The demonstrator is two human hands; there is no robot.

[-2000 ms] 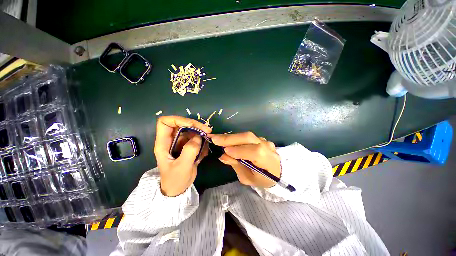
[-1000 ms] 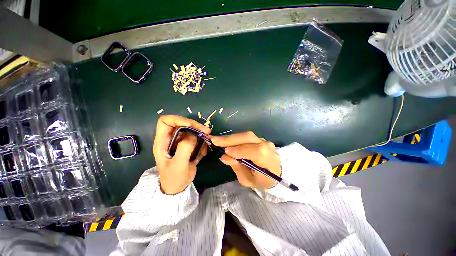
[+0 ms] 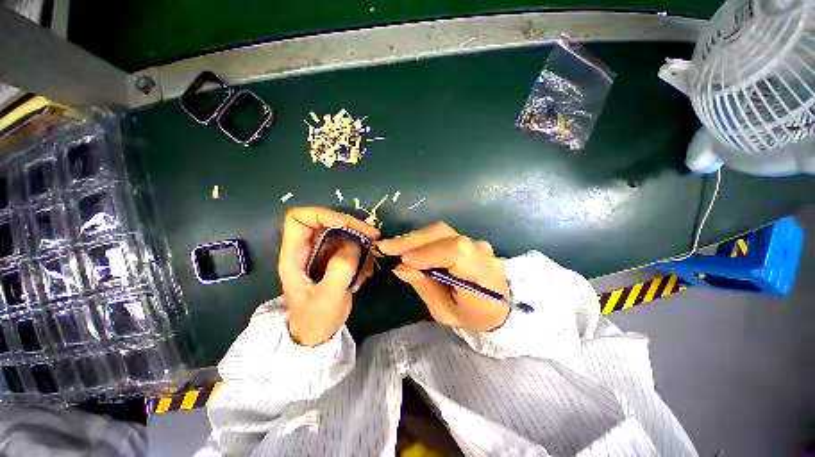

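My left hand [image 3: 315, 284] holds a dark watch case frame [image 3: 337, 234] upright and tilted, with fingers around it and the thumb inside the opening. My right hand [image 3: 457, 278] holds a slim dark pen-like tool [image 3: 474, 288] like a pencil. Its tip end is at the frame's right edge, partly hidden by fingers. A dense pile of small cream parts [image 3: 336, 139] lies beyond the hands. Several loose cream pieces [image 3: 287, 197] lie nearer. Another frame [image 3: 219, 261] lies left of my left hand. Two more frames [image 3: 245, 118] lie touching at the upper left.
A clear blister tray [image 3: 98, 259] with dark frames fills the far left. A zip-lock bag [image 3: 566, 94] of small parts lies right of the pile. A white fan [image 3: 755, 89] and a blue stool [image 3: 776, 256] are at the right. A metal rail [image 3: 402, 46] runs along the far side.
My right hand has tilted slightly, and the tool's rear end has swung up and now lies flatter. The frame in my left hand has turned slightly since one second ago.
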